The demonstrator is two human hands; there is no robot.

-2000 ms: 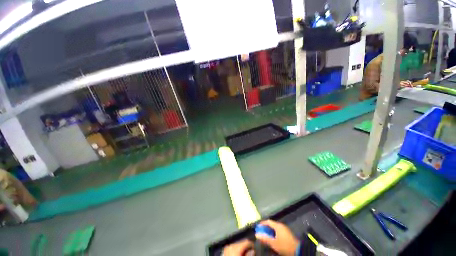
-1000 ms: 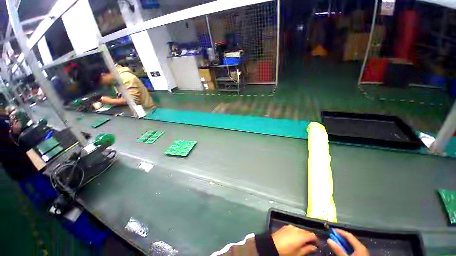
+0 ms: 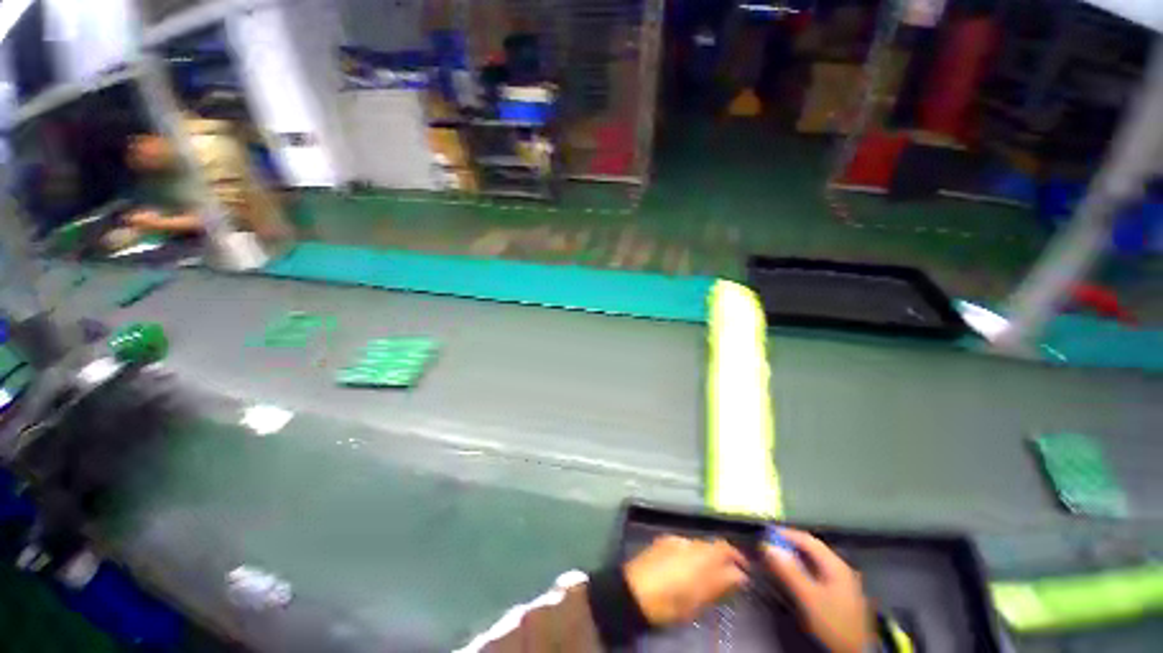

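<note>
My left hand [image 3: 682,578] is bare, with a dark cuff, over the left part of the black tray [image 3: 957,568]. Its fingers are bent together, and blur hides whether it holds anything. My right hand [image 3: 826,591] is just right of it over the tray, closed around small blue-handled cutters [image 3: 778,542]; mostly the blue grip shows. Tiny silvery specks lie in the tray below the hands. A yellow-green object [image 3: 903,635] shows beside the right wrist.
A yellow-green bar [image 3: 740,402] crosses the belt behind the tray; another [image 3: 1084,600] lies to its right. Green circuit boards lie on the belt at left [image 3: 389,361] and right [image 3: 1079,473]. An empty-looking black tray [image 3: 855,297] sits across the belt. A person [image 3: 217,179] works at far left.
The view first swung left, then slightly back right. The hands stay over the tray, close together; the right hand keeps the blue-handled cutters. The spare pliers and blue bin have left the picture.
</note>
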